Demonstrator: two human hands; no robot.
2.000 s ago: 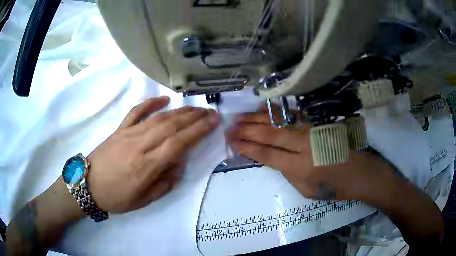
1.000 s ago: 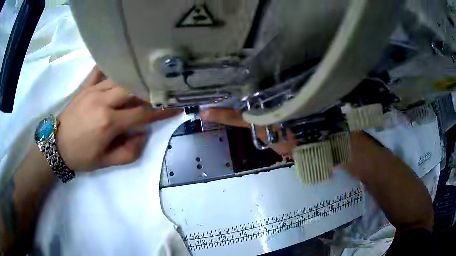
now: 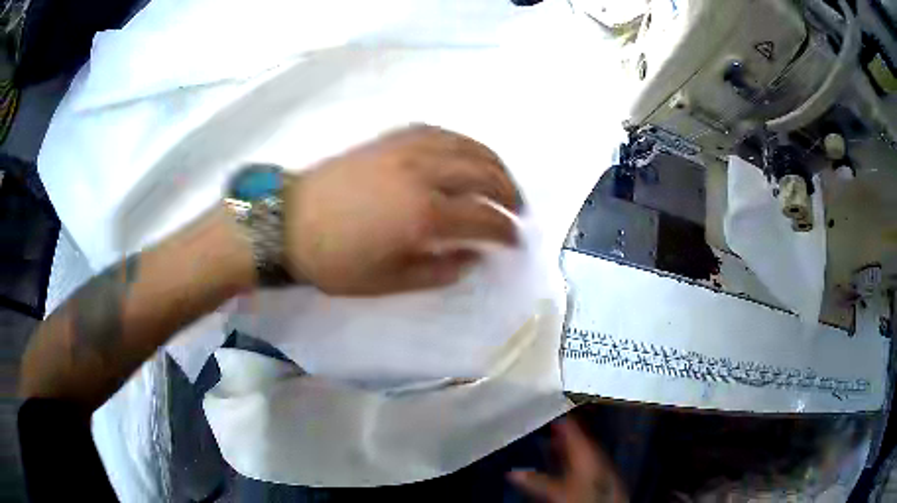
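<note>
White fabric panels (image 3: 325, 108) spread over the table left of the machine and hang over its front edge. My left hand (image 3: 413, 211) lies on the fabric, blurred, its fingers curled at a fold; I cannot tell whether it grips the cloth. My right hand (image 3: 575, 472) is below the table's front edge, blurred and partly cut off by the bottom rim, fingers apart and with nothing seen in it. The presser foot (image 3: 627, 175) stands at the right edge of the fabric, with no cloth seen running from it to my hands.
The cream sewing machine head (image 3: 728, 74) is at the upper right. The metal needle plate (image 3: 615, 231) is uncovered beside a dark opening. A loose white cloth piece (image 3: 782, 236) lies right of it. The printed ruler (image 3: 708, 365) runs along the table's front. Tension knobs (image 3: 795, 196) are at the right.
The view has swung left, so the machine now sits upper right. My hands have left the presser foot: the left is on the fabric, the right below the table edge. The fabric is off the needle plate.
</note>
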